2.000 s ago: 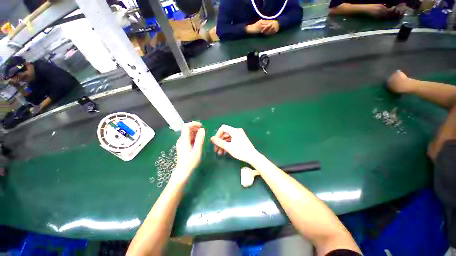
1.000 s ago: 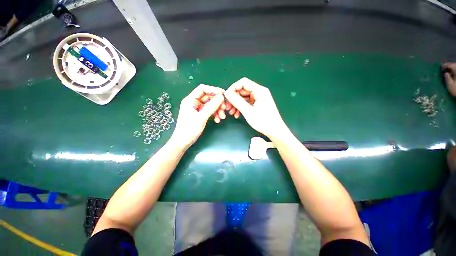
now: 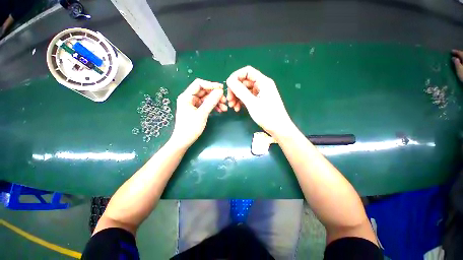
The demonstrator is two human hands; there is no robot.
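My left hand (image 3: 195, 109) and my right hand (image 3: 258, 99) are close together over the green tabletop, thumbs and fingertips pinched and nearly meeting. Something tiny may be between the fingertips, but it is too small to tell. A loose pile of shiny metal rings (image 3: 155, 116) lies left of my left hand. A mallet (image 3: 330, 139) with a cream head and black grip lies on the table, partly under my right forearm.
A white round housing (image 3: 109, 83) holding a blue item (image 3: 89, 54) stands at upper left, near a white post (image 3: 152, 38). Another ring pile (image 3: 437, 96) and a person's hand (image 3: 457, 63) are at far right. A black housing (image 3: 75, 8) is on the dark belt.
The view has tilted down since the first frame, so the seated people have mostly left it. My hands have moved together from slightly apart; since the second frame they have barely changed.
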